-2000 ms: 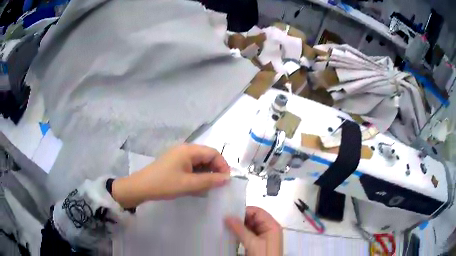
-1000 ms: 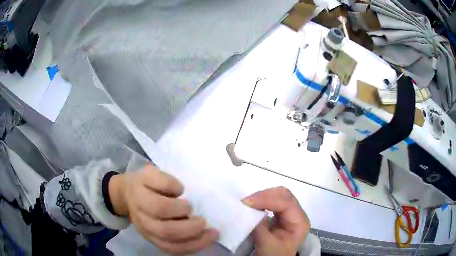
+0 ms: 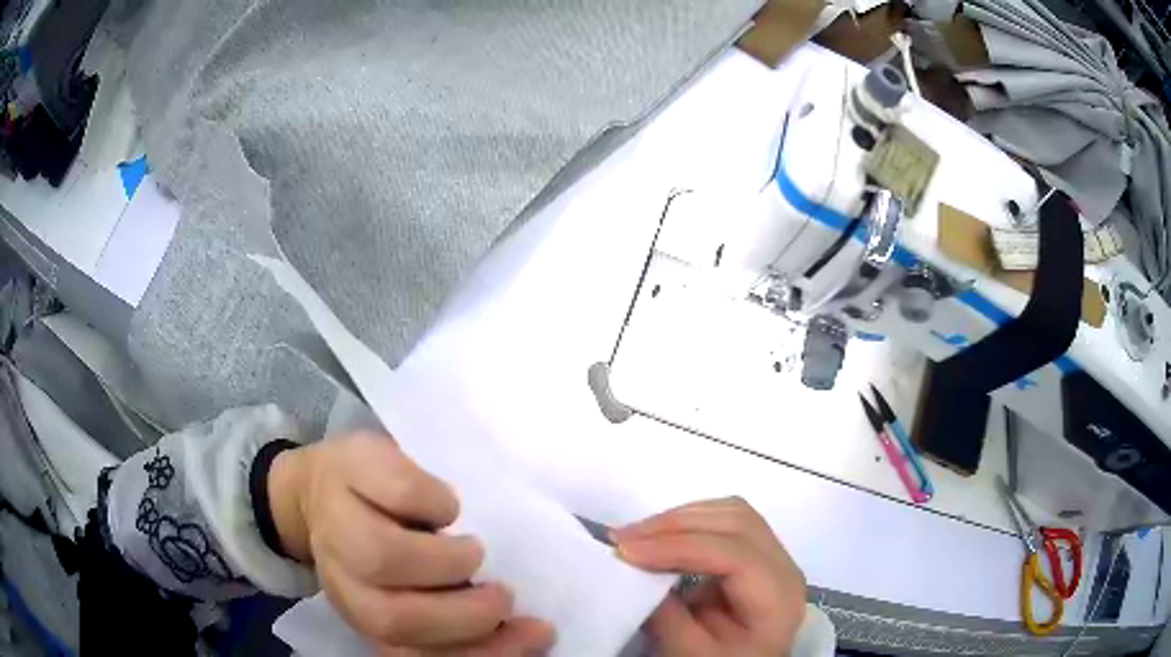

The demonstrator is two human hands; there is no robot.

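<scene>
A pale smooth garment piece (image 3: pixel 514 513) lies between my hands at the lower middle. My left hand (image 3: pixel 398 546) holds it with curled fingers at its left side. My right hand (image 3: pixel 719 578) pinches its right corner, where a small dark grey edge shows at the fingertips. A large heather grey garment panel (image 3: pixel 424 141) spreads over the table at the upper left and joins the area by my left hand. Parts of the piece are hidden under my fingers.
The sewing machine head (image 3: pixel 822 180) stands right of centre, its needle plate (image 3: pixel 681 334) in front. Snips (image 3: pixel 899 443) lie beside the bed, scissors (image 3: pixel 1050 565) at the right. A black strap (image 3: pixel 1056 282) hangs over the arm. Tied grey bundles (image 3: pixel 1066 116) lie beyond.
My hands have come away from the machine's needle area to the table's front. Since one second ago, my right fingers have shifted at the corner and a dark grey edge now shows there.
</scene>
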